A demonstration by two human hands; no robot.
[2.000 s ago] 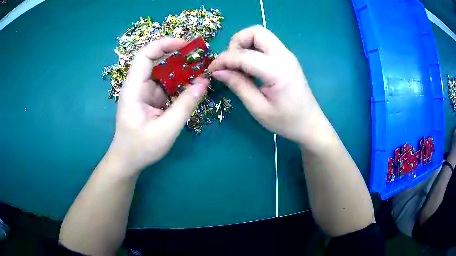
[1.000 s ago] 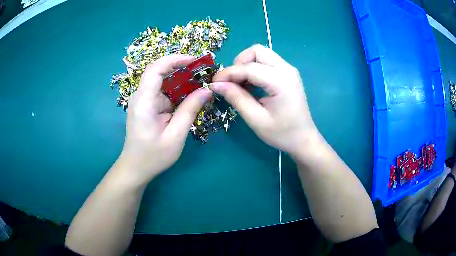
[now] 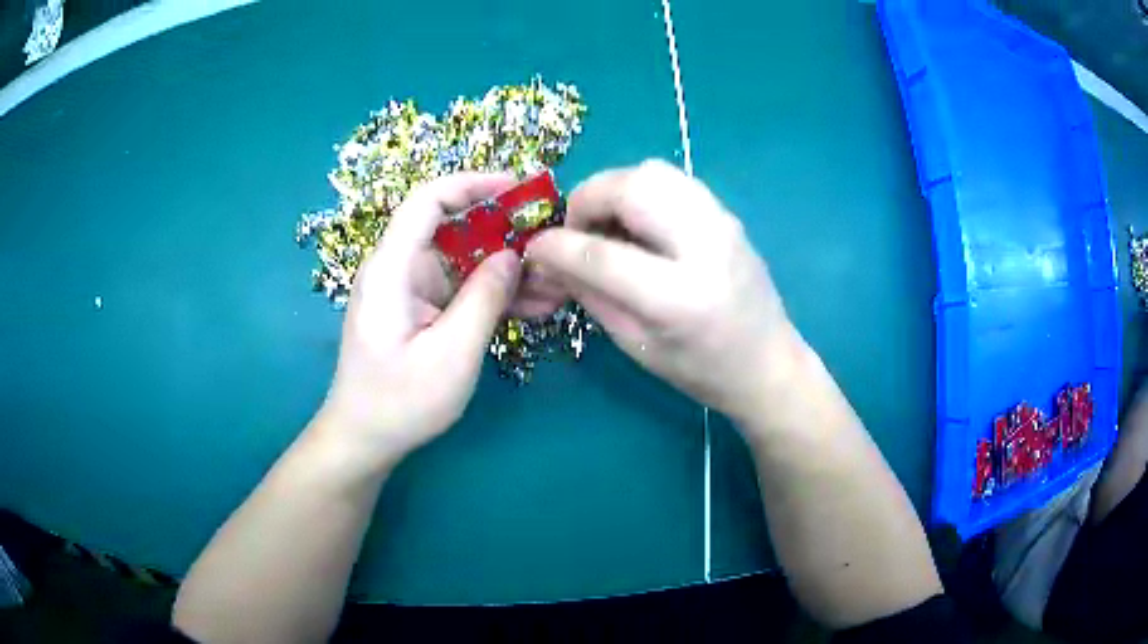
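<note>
My left hand (image 3: 422,321) holds a flat red plate (image 3: 485,230) by its edges, tilted, with small metal fittings on its face. A gold-coloured part (image 3: 534,213) shows near the plate's right end. My right hand (image 3: 667,271) is at the plate's right end, thumb and fingers close together and touching or nearly touching it. Its fingertips are blurred and partly hidden, so I cannot tell if they pinch a small part. A pile of loose gold and silver parts (image 3: 434,145) lies on the table beyond and under my hands.
A blue tray (image 3: 1020,239) stands at the right, with a cluster of red pieces (image 3: 1035,440) at its near end. A thin white line (image 3: 708,503) crosses the green table (image 3: 164,327). Another person's arm (image 3: 1124,459) shows at the right edge, beside more loose parts (image 3: 1138,262).
Both hands and the plate sit lower in the picture, as do the pile and tray, so the view has shifted. My right fingers have moved over the plate's right end and turned.
</note>
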